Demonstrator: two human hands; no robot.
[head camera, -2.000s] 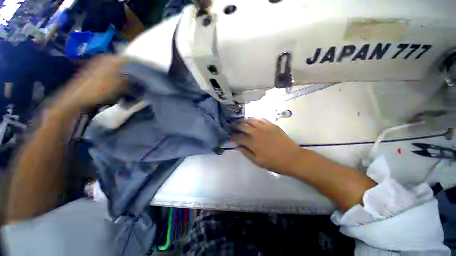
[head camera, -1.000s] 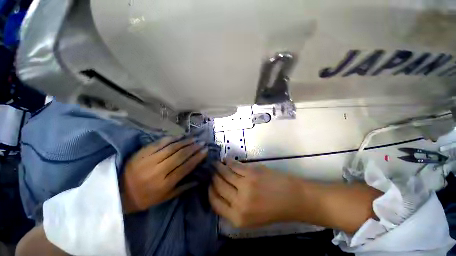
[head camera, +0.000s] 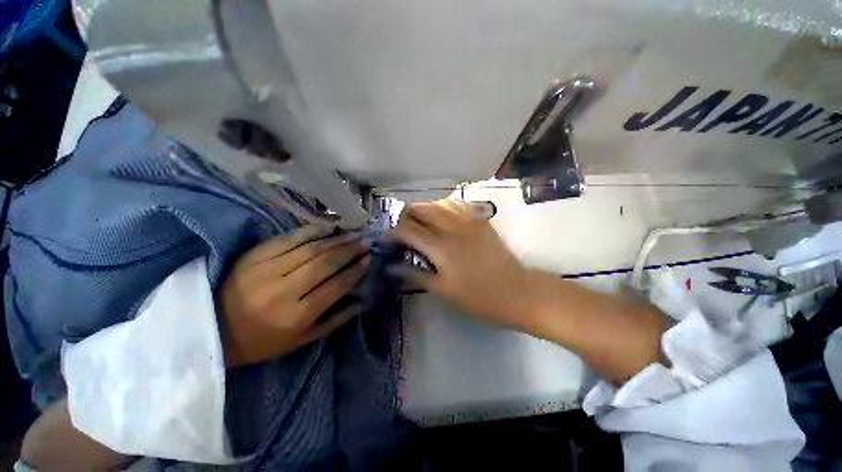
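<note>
The blue-grey garment piece (head camera: 138, 221) lies bunched left of the needle area and hangs over the table's front edge. My left hand (head camera: 295, 290) lies flat on the cloth, fingers together, pressing it beside the needle. My right hand (head camera: 462, 258) is at the needle area with fingertips on the cloth's right edge. Whether its fingers pinch the cloth is hard to tell, as the fingertips are partly hidden. The sewing machine head (head camera: 415, 83) covers the top of the view. The needle is mostly hidden by the head and fingers.
A slotted metal bracket (head camera: 552, 147) is on the machine arm. A bent pale rod (head camera: 651, 244) stands on the right of the white bed (head camera: 591, 226). Dark thread snips (head camera: 750, 282) lie at the right near a red spot. Dark cloth hangs at the right edge.
My left hand has come from the far left onto the cloth beside the needle. My right hand has moved up closer to the needle area within the last second. The view has shifted closer to the machine.
</note>
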